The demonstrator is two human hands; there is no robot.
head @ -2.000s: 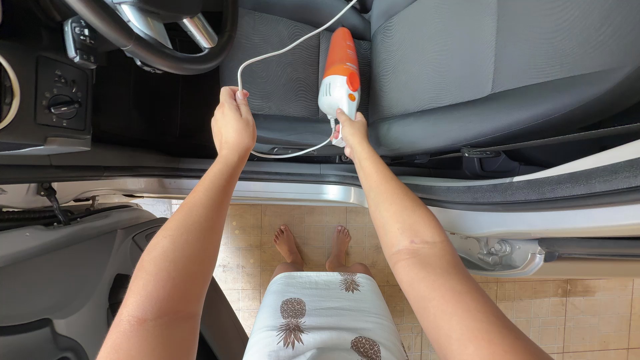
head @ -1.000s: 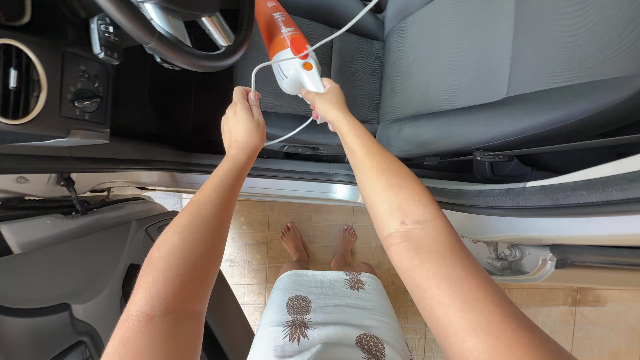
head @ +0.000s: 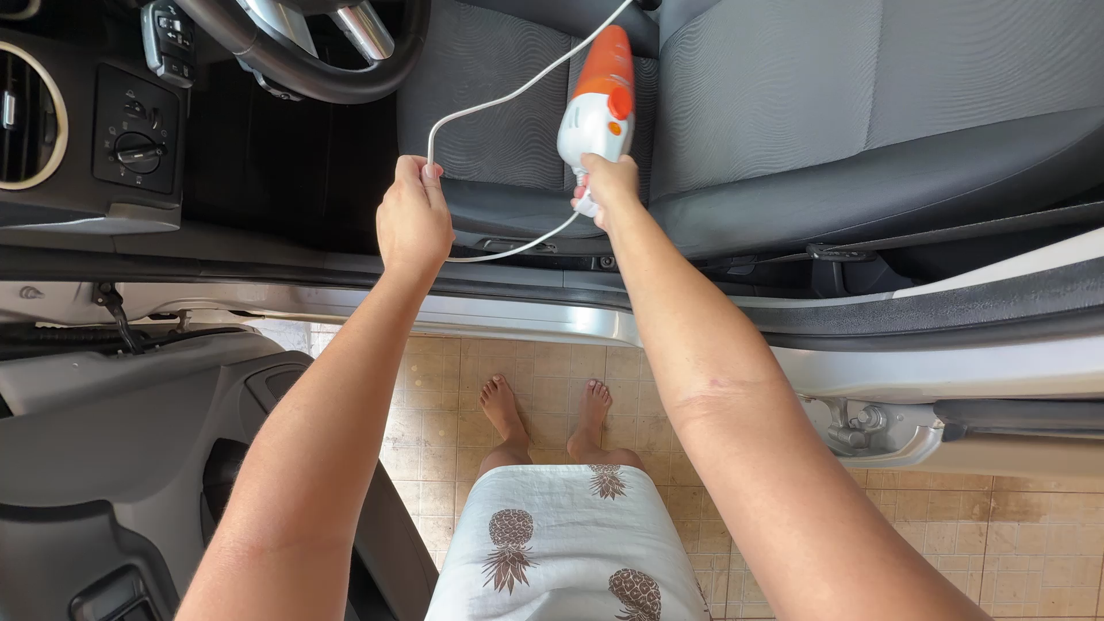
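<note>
My right hand [head: 609, 188] grips the handle of an orange and white handheld vacuum cleaner [head: 595, 125], whose orange nozzle points away from me over the car's front seat cushion [head: 492, 95]. A white power cord [head: 517, 93] leaves the handle's end, loops down to my left hand [head: 414, 216] and runs on up past the nozzle. The cord is pinched between the thumb and fingers of my left hand, which is beside the near edge of the seat. Part of the handle is hidden by my right hand.
A steering wheel [head: 336, 82] and dashboard controls [head: 138, 129] are at upper left. The seat backrest [head: 776, 103] fills the upper right. Below lies the metal door sill [head: 535, 319], with the open door's panel [head: 129, 431] at lower left. My bare feet stand on floor tiles [head: 552, 371].
The vacuum moved left toward the steering wheel between the earlier two frames, and is now back to the right, nearer the backrest. My left hand keeps hold of the cord.
</note>
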